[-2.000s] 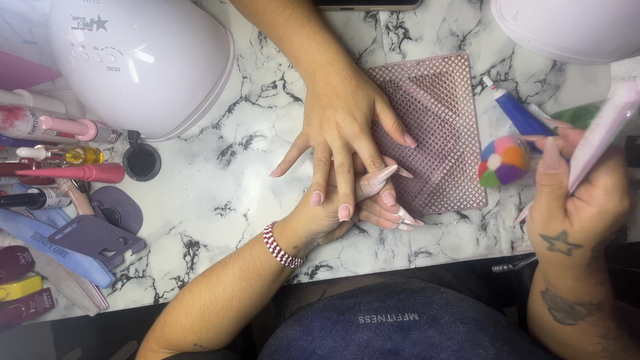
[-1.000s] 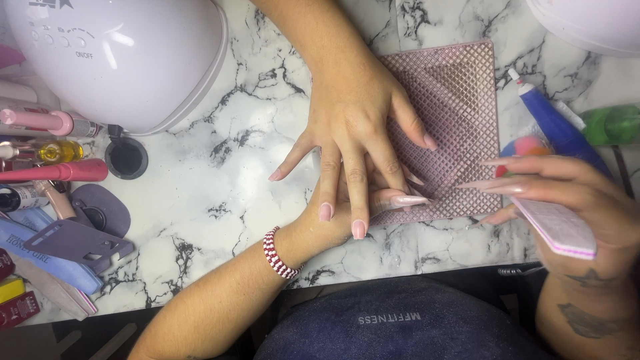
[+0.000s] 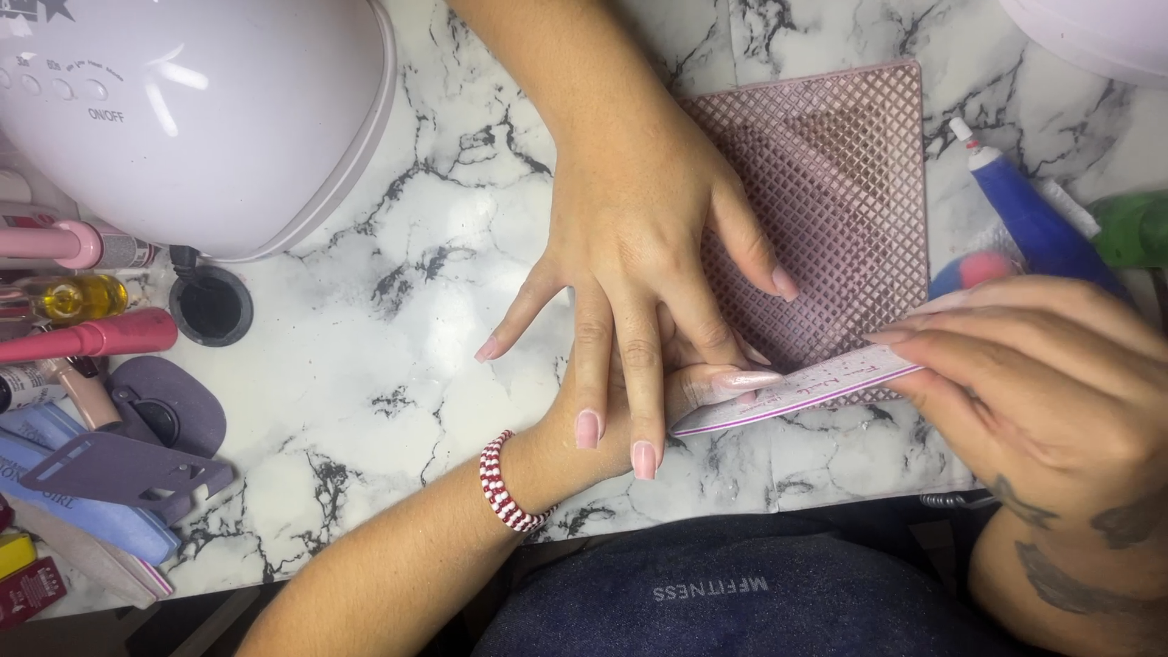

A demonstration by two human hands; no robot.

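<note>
My left hand (image 3: 584, 411), with a red-and-white bracelet at the wrist, lies mostly beneath another person's hand (image 3: 630, 228) and grips its fingers; my long pink thumbnail shows beside them. That person's fingers are spread, palm down, with pink nails. My right hand (image 3: 1049, 383), tattooed near the wrist, pinches one end of a white nail file (image 3: 803, 392) with a pink-purple edge. The far end of the file reaches the other person's fingers beside my left thumb; exact contact is hidden. Under and behind the hands lies a pink textured mat (image 3: 839, 201).
A white nail lamp (image 3: 210, 109) stands at upper left. Polish bottles (image 3: 82, 242), a pink tube (image 3: 91, 336), a grey phone stand (image 3: 137, 470) and blue nail files (image 3: 82, 493) crowd the left edge. A blue tube (image 3: 1031, 214) and green bottle (image 3: 1131, 228) lie right.
My right hand has brought the file left, from beside the mat to the other person's fingers. A colourful ball seen fully earlier is now mostly behind my right hand. The view has moved closer.
</note>
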